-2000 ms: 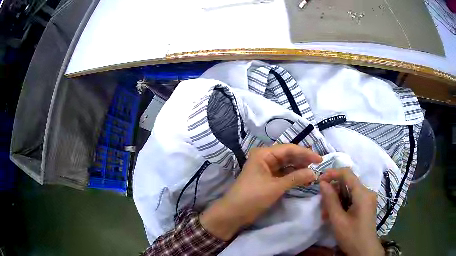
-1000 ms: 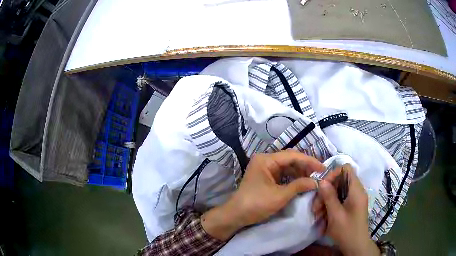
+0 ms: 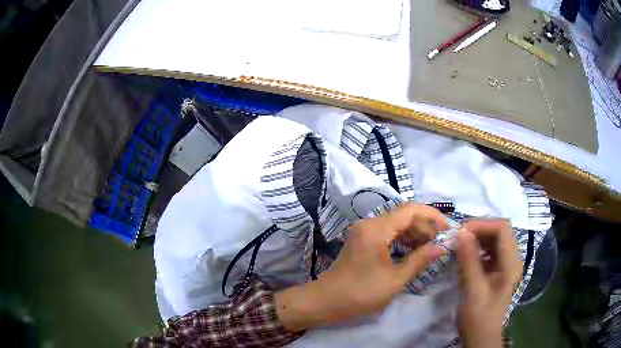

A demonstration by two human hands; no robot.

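A white garment point(image 3: 218, 183) with striped facings point(image 3: 289, 180) lies heaped over my lap below the table edge. My left hand point(image 3: 368, 265) pinches a folded, pale edge of the garment between thumb and index finger. My right hand point(image 3: 487, 272) is close beside it, its thumb and fingertips meeting at the same edge. A needle, thread or button at the fingertips is too small and blurred to tell. A black cord loop point(image 3: 235, 268) lies on the cloth left of my left hand.
The white table point(image 3: 225, 34) bears a grey-beige mat point(image 3: 470, 88) with a red pencil point(image 3: 455, 39), a white pen point(image 3: 476, 36), a yellowish strip point(image 3: 531, 49) and small dark pieces. A grey bin point(image 3: 61, 81) and blue crate point(image 3: 129, 177) stand at the left.
The view has turned, showing more of the mat and its tools. My right hand's fingers have shifted against the pinched edge; the dark tool seen in that hand earlier no longer shows.
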